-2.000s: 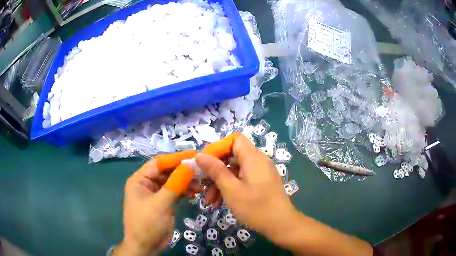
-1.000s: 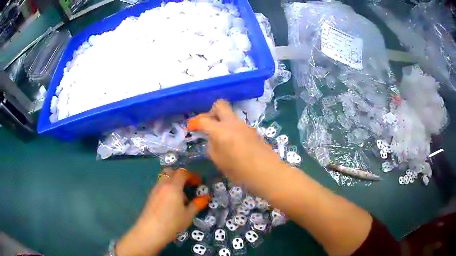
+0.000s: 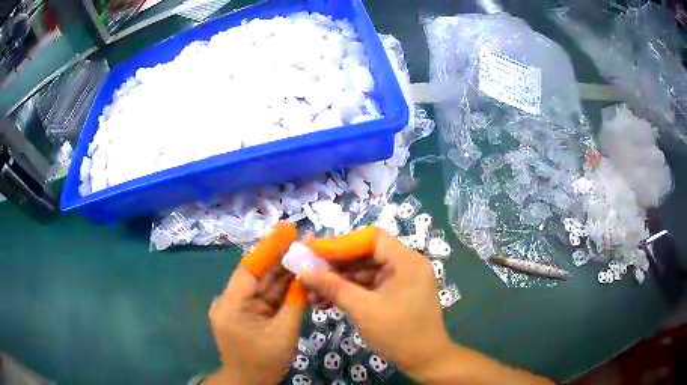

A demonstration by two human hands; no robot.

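A small white piece [image 3: 304,260] is between the fingertips of both hands, in front of the blue bin. My right hand [image 3: 384,289] grips it with thumb and an orange-sleeved finger. My left hand [image 3: 260,301], with orange finger cots, is against its left side; whether it also grips the piece is hard to tell. Whether the piece is a bare cap or has an insert in it cannot be seen. Clear inserts with dark holes [image 3: 331,361] lie loose below the hands. White caps [image 3: 328,214] lie on a clear bag under the bin's front edge.
The blue bin [image 3: 248,162] is heaped with white pieces. A labelled poly bag [image 3: 520,143] lies to its right, with a thin pen-like tool [image 3: 531,267] on its lower edge. A cloudy bunched bag [image 3: 636,162] is at far right. Clear trays [image 3: 71,98] stand left of the bin.
A second ago my right hand was at the caps by the bin and my left over the loose inserts. Both hands have now come together around a small white piece.
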